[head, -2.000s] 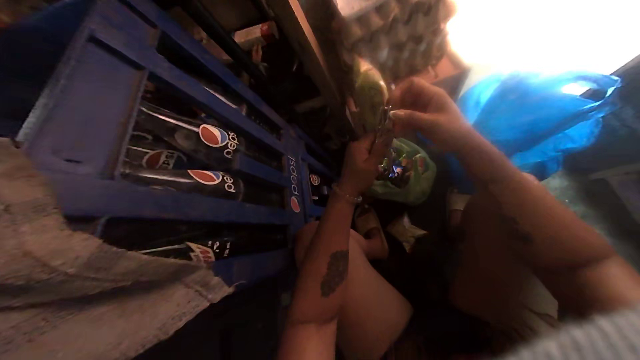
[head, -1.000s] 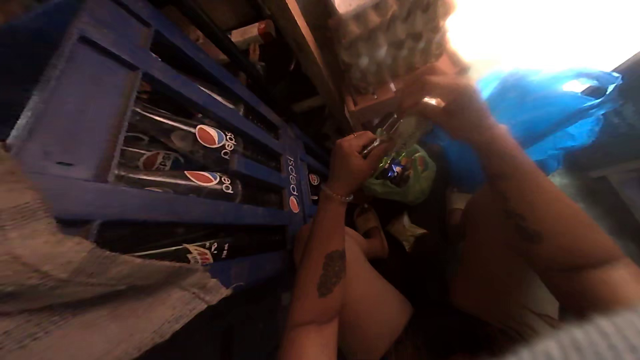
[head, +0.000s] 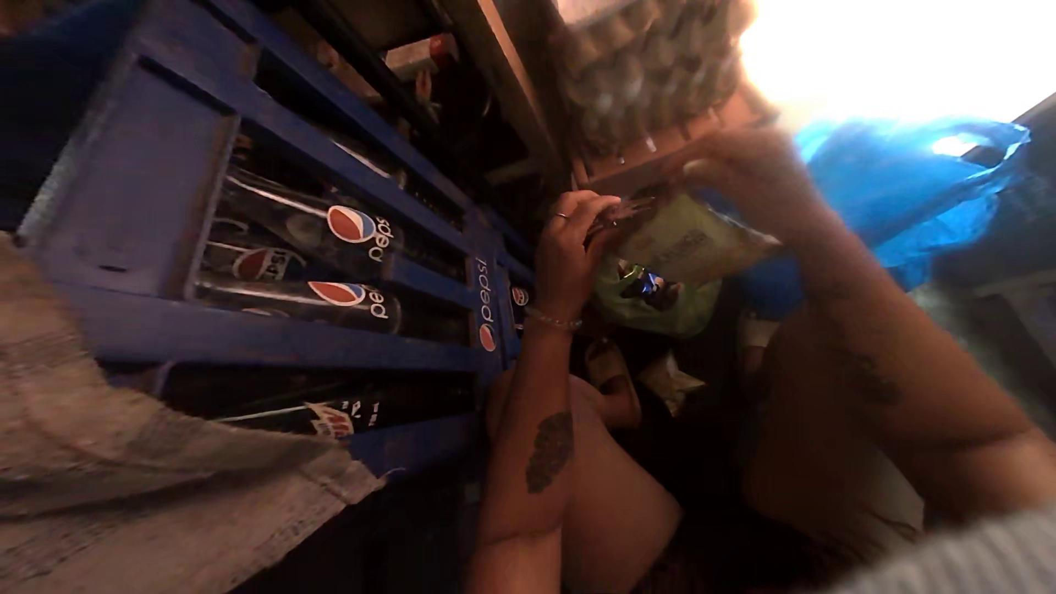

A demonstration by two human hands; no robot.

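Note:
Near the middle of the head view, my left hand [head: 575, 239] has its fingers closed on a small, thin, shiny item [head: 620, 213] that I cannot make out. To its right, my right hand [head: 742, 169] is raised and blurred, its fingers bent; whether they hold something is unclear. Below and between the hands hangs a green plastic bag [head: 697, 309] with shiny wrappers [head: 652, 287] in it. A yellowish packet or sheet [head: 681, 239] with writing shows above the bag.
Blue plastic crates [head: 330, 351] with Pepsi bottles [head: 289, 206] stand at the left, partly under a rough cloth [head: 124, 462]. Stacked egg trays [head: 652, 74] are at the top, a blue plastic bag [head: 899, 198] at the right. A crumpled wrapper [head: 670, 381] lies low in the middle.
My hands have moved apart, the right one away from the left. The yellowish packet or sheet with writing now shows between them, above the green bag.

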